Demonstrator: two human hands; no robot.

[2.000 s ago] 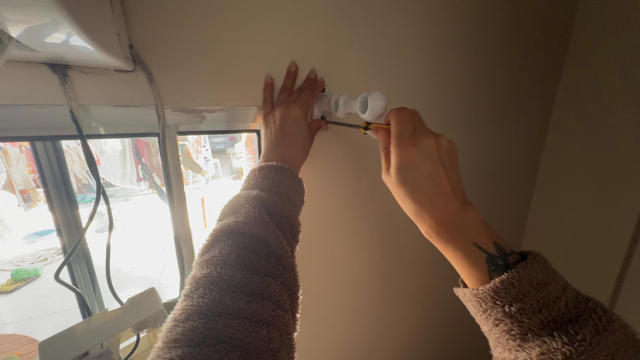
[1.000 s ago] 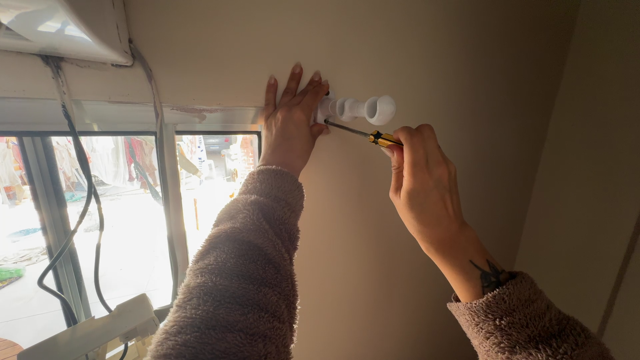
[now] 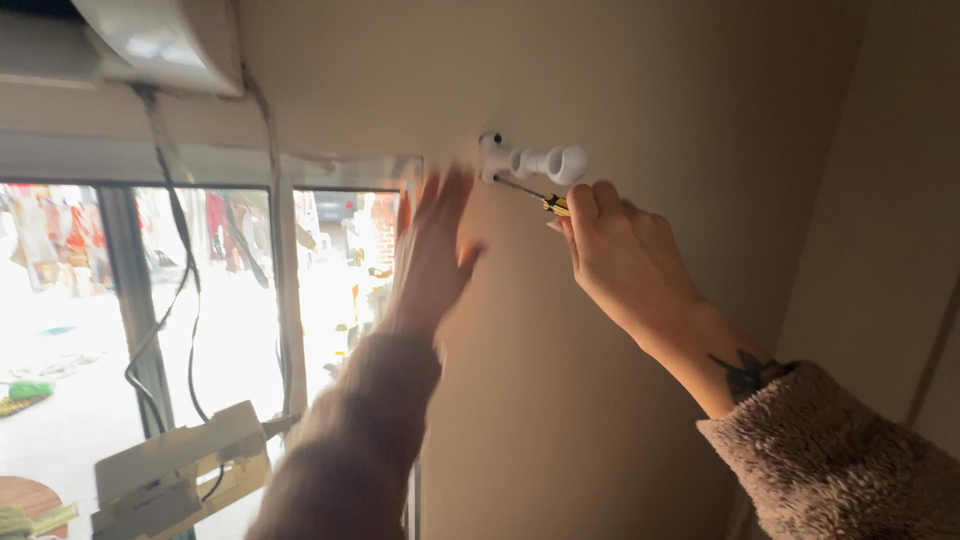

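Observation:
A white double curtain rod bracket point(image 3: 534, 163) sits against the wall, with two round cup holders and a base plate. A dark screw head or hole shows at the top of the plate. My right hand point(image 3: 626, 259) grips the yellow and black handle of a screwdriver point(image 3: 556, 205), whose shaft tip meets the lower part of the base plate. My left hand point(image 3: 439, 251), blurred, is just left of and below the bracket, with its fingers pointing up and the thumb apart; it holds nothing.
A window with metal frames point(image 3: 135, 300) fills the left side. Dark cables point(image 3: 180, 225) hang before it from a white wall unit point(image 3: 180, 45). A pale box point(image 3: 184, 465) with a cable stands at the lower left. A wall corner runs down the right.
My left hand has come off the bracket and moved down and left, which uncovers the base plate. The right hand still holds the screwdriver at the lower part of the plate.

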